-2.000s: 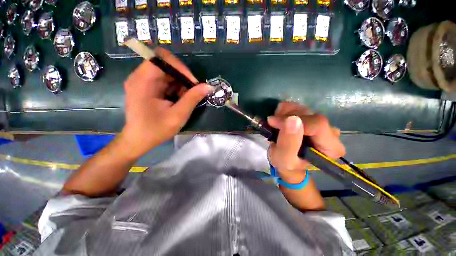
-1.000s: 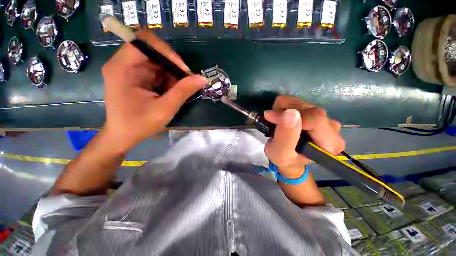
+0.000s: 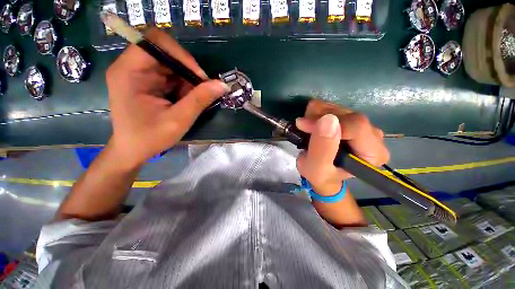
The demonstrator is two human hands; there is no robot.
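Note:
A round circuit board assembly [image 3: 236,90], shiny silver, lies on the green mat. My left hand [image 3: 164,90] holds a dark shaft with a pale blunt rear end [image 3: 121,27]; its fingertips are at the disc's left edge. Whether it also pinches the disc is unclear. My right hand [image 3: 339,144] holds the black and yellow soldering iron [image 3: 389,180]. Its metal tip [image 3: 254,108] is at the disc's lower right edge; exact contact cannot be told. A small pale pad [image 3: 257,98] shows beside the disc.
A clear tray [image 3: 339,34] with a row of labelled battery cells lies at the back. More round assemblies lie at left [image 3: 71,64] and right [image 3: 420,52]. A round tan holder [image 3: 480,51] and black cables [image 3: 480,139] are at far right. The bench's front edge [image 3: 51,148] runs near me.
The whole bench view has shifted up and left a little. My left hand has moved left and up in the picture with the shaft and disc. The iron's tip stays at the disc's lower edge.

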